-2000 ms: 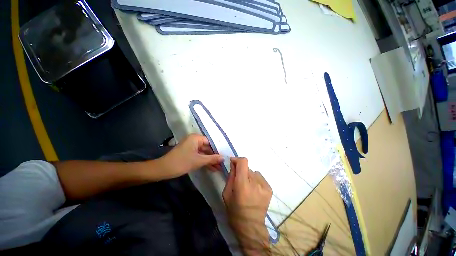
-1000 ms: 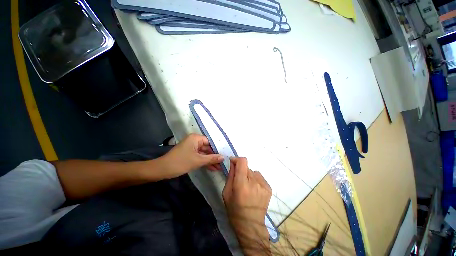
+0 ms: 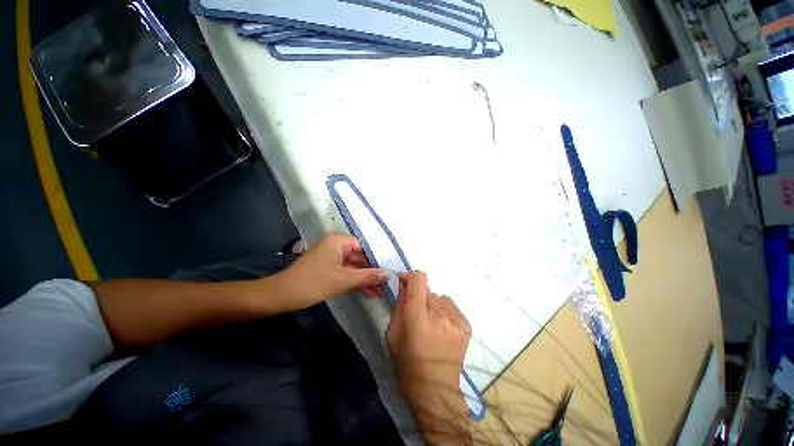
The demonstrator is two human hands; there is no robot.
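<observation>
A long fabric band [image 3: 374,228] lies pale side up with a grey-blue edge, slanting from the upper left to the lower right near the table's front edge. My left hand [image 3: 335,268] holds its left edge between thumb and fingers. My right hand [image 3: 428,335] is over the band's middle, with thumb and index fingertips pinched together right beside my left thumb. Whether a needle is in the pinch is too small to tell. My right hand covers part of the band, and its rounded lower end shows beyond the wrist.
A stack of bands [image 3: 366,24] lies at the far left. Navy bands [image 3: 585,205], one curled, lie at right, beside a crinkled clear plastic bag [image 3: 592,305] and a yellow strip [image 3: 615,335]. Dark green scissors [image 3: 554,427] lie near my right wrist. A black lidded bin [image 3: 117,74] stands left.
The whole view has shifted very slightly. Both hands keep almost the same place on the band.
</observation>
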